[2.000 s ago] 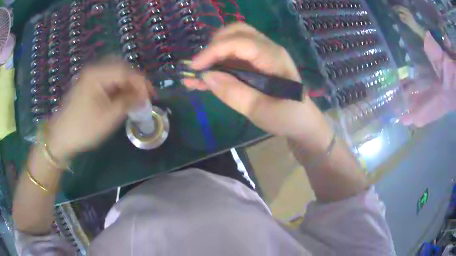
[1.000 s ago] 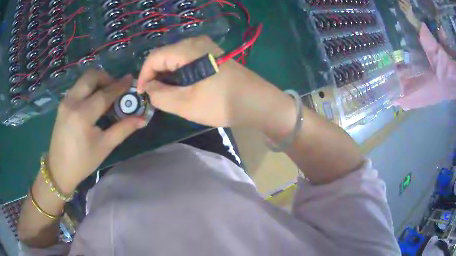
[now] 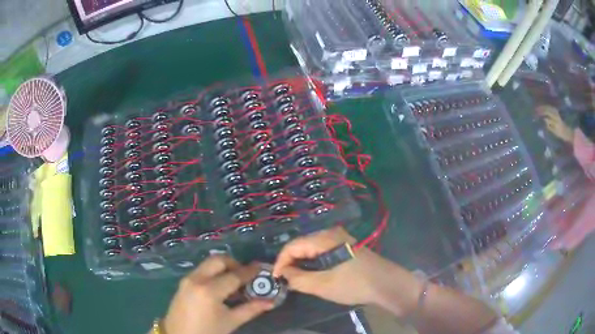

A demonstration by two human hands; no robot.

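Note:
My left hand (image 3: pixel 210 301) is at the bottom centre, its fingers around the left side of the round fixture (image 3: pixel 281 295). A dark ring with a white centre, a wired component (image 3: pixel 262 285), shows on the fixture. My right hand (image 3: pixel 333 276) holds the black test probe (image 3: pixel 326 258) from the right; its fingertips meet the component's right edge and hide the probe tips. The red probe cable (image 3: pixel 380 228) curves up from the probe's rear. The blister tray (image 3: pixel 91 196) lies ahead, with rows of components and thin red lead wires.
A second filled blister tray (image 3: pixel 450 189) lies at right. Stacked blister trays (image 3: pixel 346 55) stand at the back. A pink fan (image 3: pixel 36 117) and yellow cloth (image 3: pixel 57 215) are at left, a monitor (image 3: pixel 104 12) at top left. Another person's hand (image 3: pixel 558 124) shows at far right.
The view has tilted up, showing the fan, monitor and stacked trays. My left hand left the blurred spot above the fixture and took hold of it with a component; my right hand brought the probe to it.

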